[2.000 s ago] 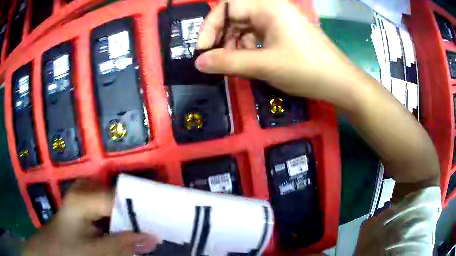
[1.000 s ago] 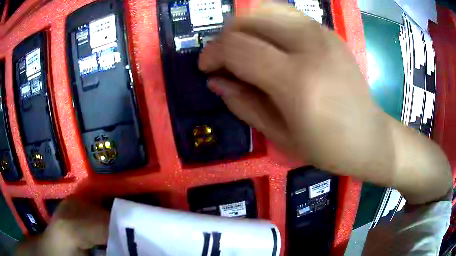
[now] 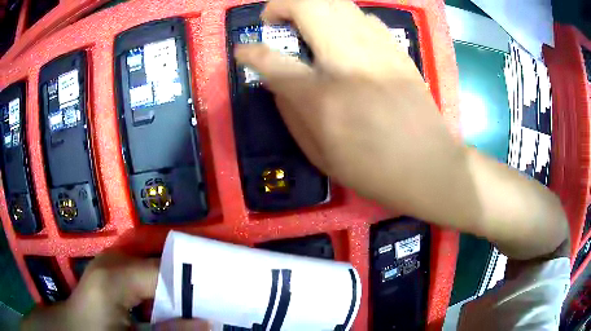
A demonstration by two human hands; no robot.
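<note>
My right hand [image 3: 363,110] is over the upper part of a phone [image 3: 259,129] in the top row of a red-orange foam tray [image 3: 217,123]. Its thumb and forefinger are apart near the white label and card sockets. The phone's dark middle shows, with a gold round part [image 3: 275,180] below. No loose piece shows in the fingers; the palm side is hidden. My left hand [image 3: 116,291], at the lower left and cut off by the edge, holds a curved white backing sheet [image 3: 240,278] with black strips.
More phones [image 3: 159,123] without back covers lie in the tray to the left, and others [image 3: 400,271] are in the lower row. Black-and-white sticker sheets [image 3: 533,103] lie on the right beside a green surface [image 3: 476,90]. Another red tray [image 3: 577,129] stands at the far right.
A black piece hung from my right fingers two seconds ago; none shows now. My right hand has moved up over the phone and its fingers have spread. My left hand still holds the sheet.
</note>
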